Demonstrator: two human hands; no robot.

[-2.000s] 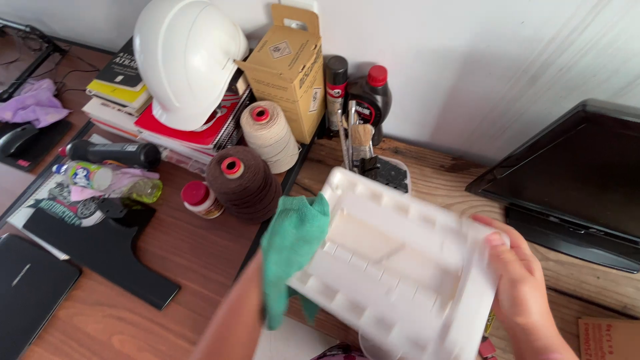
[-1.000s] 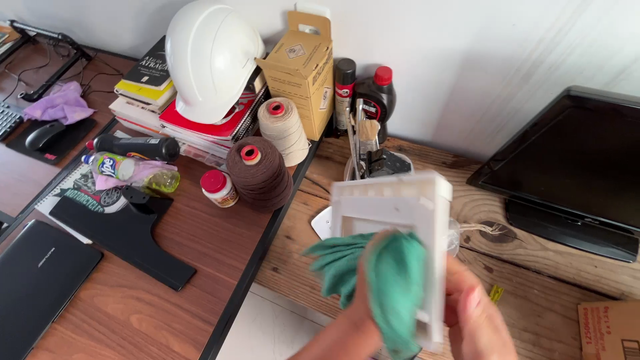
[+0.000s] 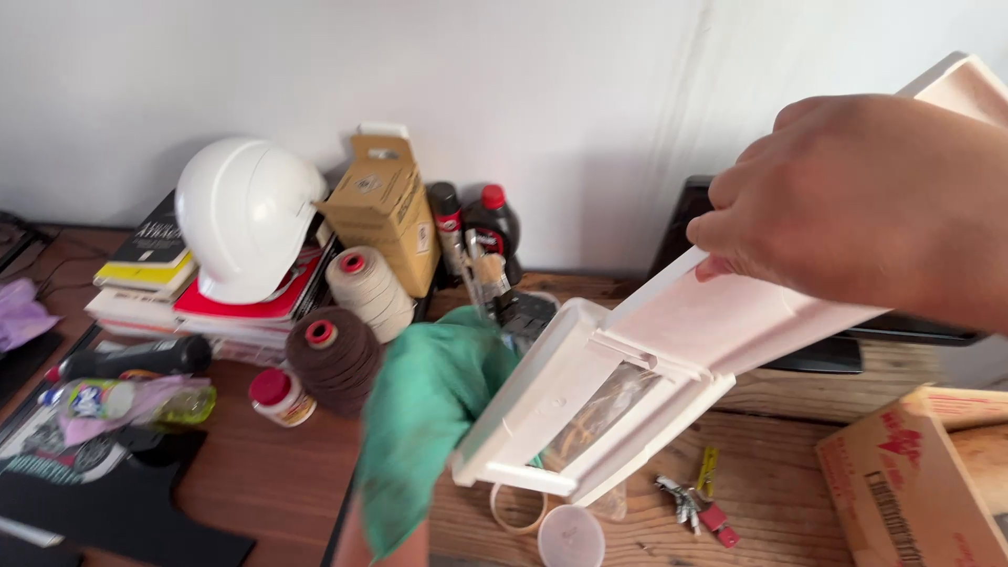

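Observation:
A white plastic case (image 3: pixel 709 315) is unfolded on its hinge and tilted in the air, with a rectangular opening in its lower half. My right hand (image 3: pixel 858 205) grips the upper half by its edge, fingers closed over it. A green cloth (image 3: pixel 433 394) covers my left hand (image 3: pixel 465 394), which supports the lower left side of the case; the cloth hides its fingers. Through the opening, a clear plastic bag with tan contents (image 3: pixel 587 421) shows on the wooden table behind.
A white hard hat (image 3: pixel 244 220), books, thread cones (image 3: pixel 335 358), a cardboard box (image 3: pixel 386 213) and bottles (image 3: pixel 492 228) stand behind on the left. Near the case lie keys (image 3: pixel 693 504) and a round plastic lid (image 3: pixel 571 535). A carton (image 3: pixel 906 472) and a black monitor (image 3: pixel 835 354) are at right.
The white case was folded together before and now stands spread at its hinge. My right hand has moved up with one half; the cloth-covered left hand is at the other half.

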